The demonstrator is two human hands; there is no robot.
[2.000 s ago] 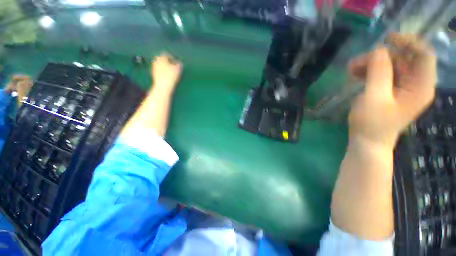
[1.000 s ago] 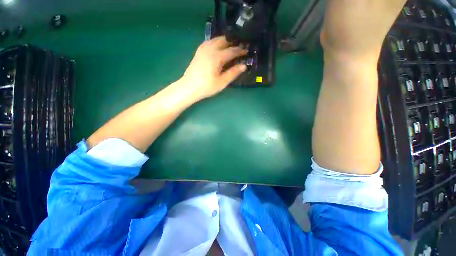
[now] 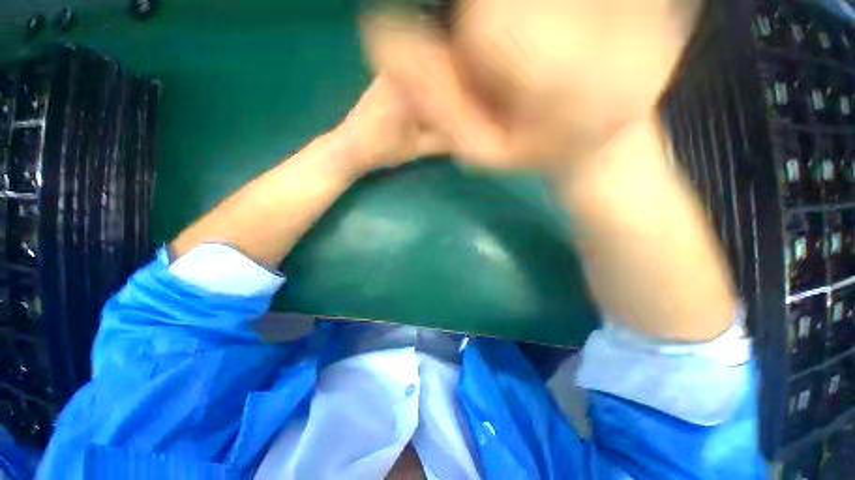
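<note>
My right hand (image 3: 553, 75) is large and badly blurred at the top centre, over the place of the press and its fixture, which it hides almost wholly. My left hand (image 3: 403, 117) is just left of it, partly covered by it, with its fingers hidden. Whether either hand holds a part cannot be seen. Only a dark bit of the press (image 3: 433, 9) shows at the top edge between the hands.
A thick stack of black compartment trays (image 3: 103, 178) stands on the left. More black trays with filled pockets (image 3: 814, 216) stand on the right. Several small dark components (image 3: 66, 19) lie on the green mat (image 3: 253, 84) at the upper left. The bench's near edge (image 3: 394, 325) runs before my body.
My right hand has come down and left from the upper right, to in front of the fixture. My left hand stays near the fixture, now partly covered. The view has shifted slightly.
</note>
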